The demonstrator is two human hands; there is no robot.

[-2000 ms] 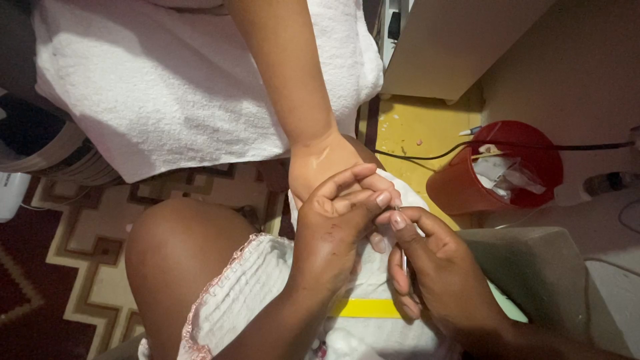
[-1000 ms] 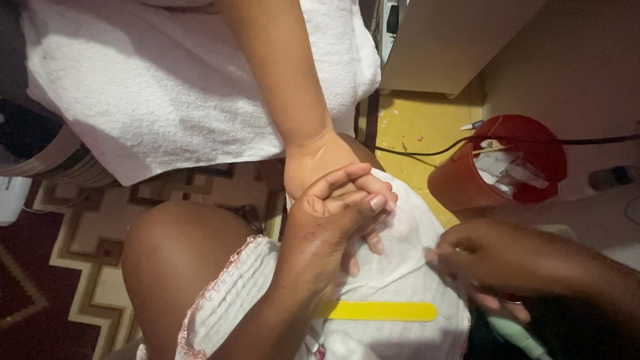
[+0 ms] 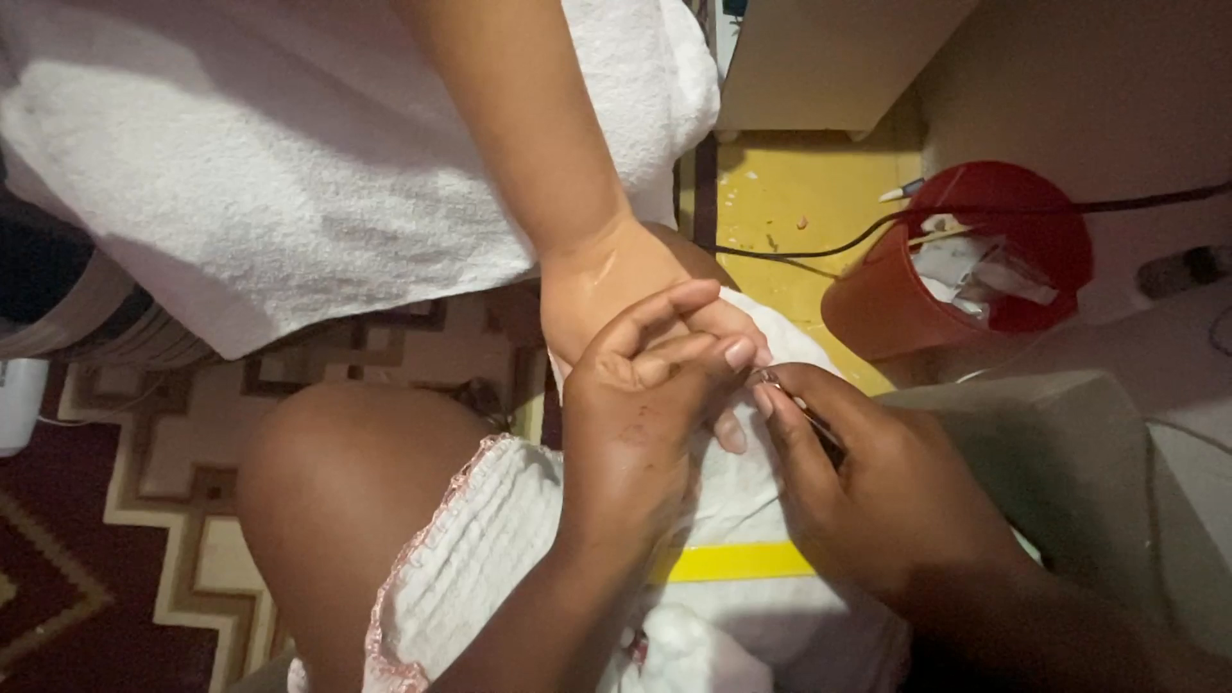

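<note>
My left hand (image 3: 635, 414) is closed around the fingers of another person's hand (image 3: 611, 279), which reaches in from the top. My right hand (image 3: 866, 472) pinches a small metal tool (image 3: 804, 409), its tip at that person's fingertips beside my left thumb; the kind of tool cannot be told. Below the hands a yellow nail file (image 3: 736, 562) lies on the white cloth (image 3: 741, 491) over my lap. A wad of white cotton or cloth (image 3: 698, 650) rests under the file.
A red bin (image 3: 857, 298) holding paper and wrappers stands on the yellow floor at right, with a black cable (image 3: 1126, 200) across it. A white towel (image 3: 385, 212) covers the other person's lap. A grey box-like surface (image 3: 1039, 462) is beside my right wrist, and a patterned rug (image 3: 125, 539) lies at left.
My right hand was away to the right a second ago and is back at the other person's fingertips, with the metal tool in it. My left hand keeps its hold.
</note>
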